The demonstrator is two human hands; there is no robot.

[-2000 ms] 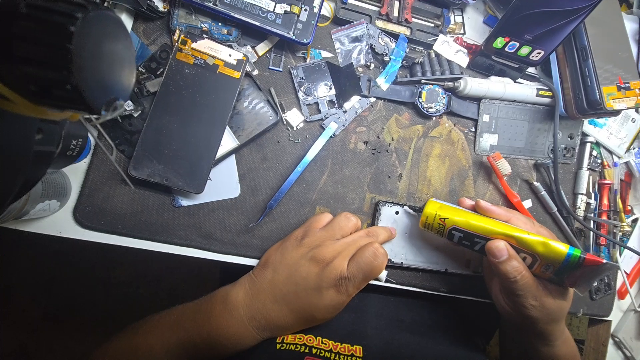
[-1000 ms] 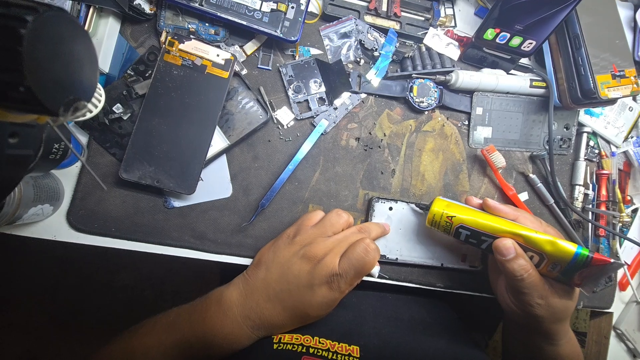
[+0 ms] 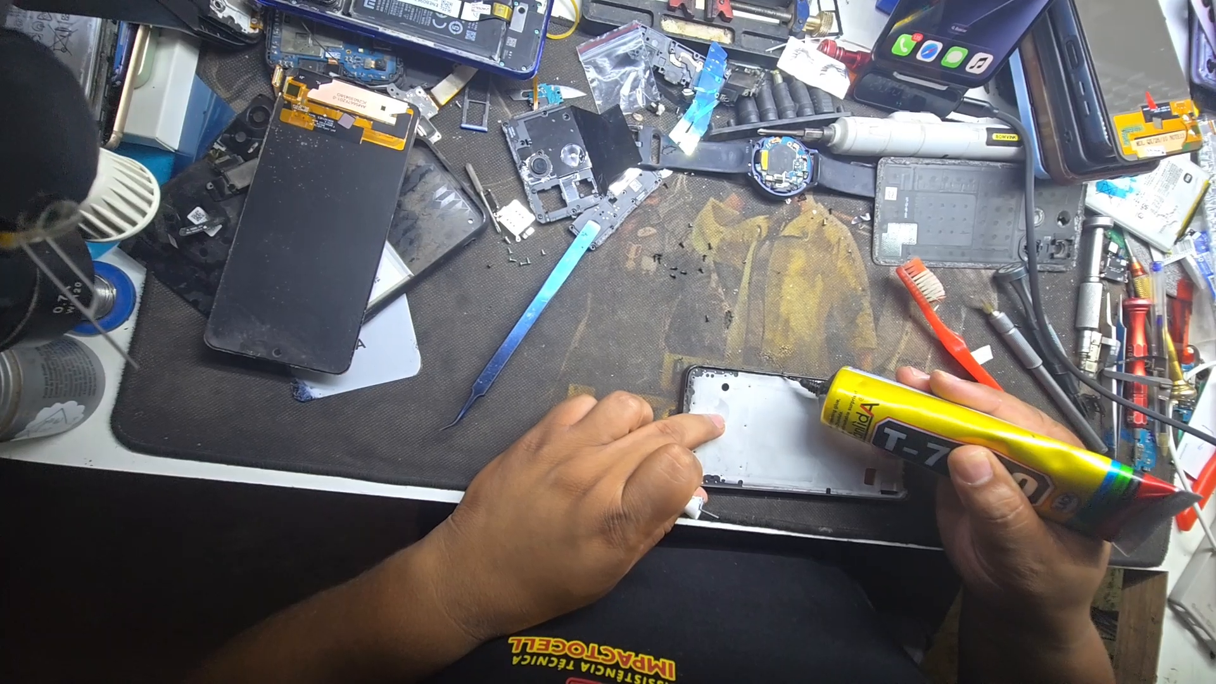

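Note:
A phone frame with a pale inner face [image 3: 774, 437] lies near the mat's front edge. The index fingertip of my left hand [image 3: 589, 494] rests on its left part. The other fingers are curled, and a small white cap with a thin pin [image 3: 695, 508] shows at their tips, at the frame's lower left corner. My right hand [image 3: 1007, 503] grips a yellow and black adhesive tube [image 3: 969, 446], tilted over the frame's right part. Its dark nozzle [image 3: 810, 385] meets the frame's far edge; the tube hides that frame's upper right corner.
Blue tweezers [image 3: 532, 323] and a black phone screen [image 3: 313, 228] lie to the left. Beyond are loose screws [image 3: 679, 271], an opened smartwatch [image 3: 784, 166] and a pen-shaped electric screwdriver [image 3: 921, 136]. A red toothbrush [image 3: 950, 332] and a brush [image 3: 1031, 361] lie right, near a black cable [image 3: 1031, 228].
The tube in my right hand has moved rightward along the frame's far edge. My left index finger remains on the frame. The view has shifted slightly.

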